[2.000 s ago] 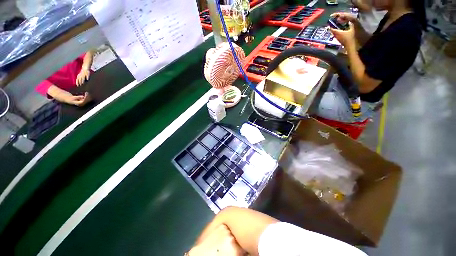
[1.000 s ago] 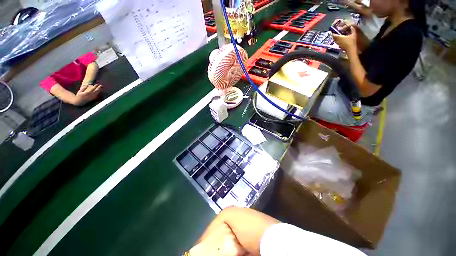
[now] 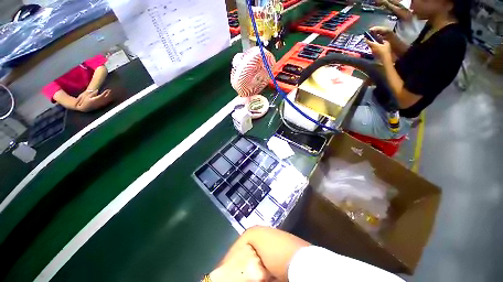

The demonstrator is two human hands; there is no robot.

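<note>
My right arm in a white sleeve comes in at the bottom right and bends beside the tray's near corner. What looks like my left hand (image 3: pixel 238 269), with a bracelet at its wrist, lies against that arm at the bottom edge. Its fingers are hidden or cut off, and no object shows in it. My right hand is not visible. A gridded parts tray (image 3: pixel 220 191) lies just beyond the arm on the green bench (image 3: pixel 160 231). Dark rectangular units sit in several pockets; pockets at the right shine white with glare.
An open carton (image 3: pixel 416 220) with crumpled plastic stands right of the tray. Beyond are a dark flat device (image 3: pixel 302 141), white bottle (image 3: pixel 241 119), pink fan (image 3: pixel 251 71), yellow-gold box (image 3: pixel 325 91), black duct and hanging blue cable (image 3: pixel 265 63). People sit at left and right.
My arm and hand have hardly moved. The person at the left has brought their hands together. The view has shifted slightly.
</note>
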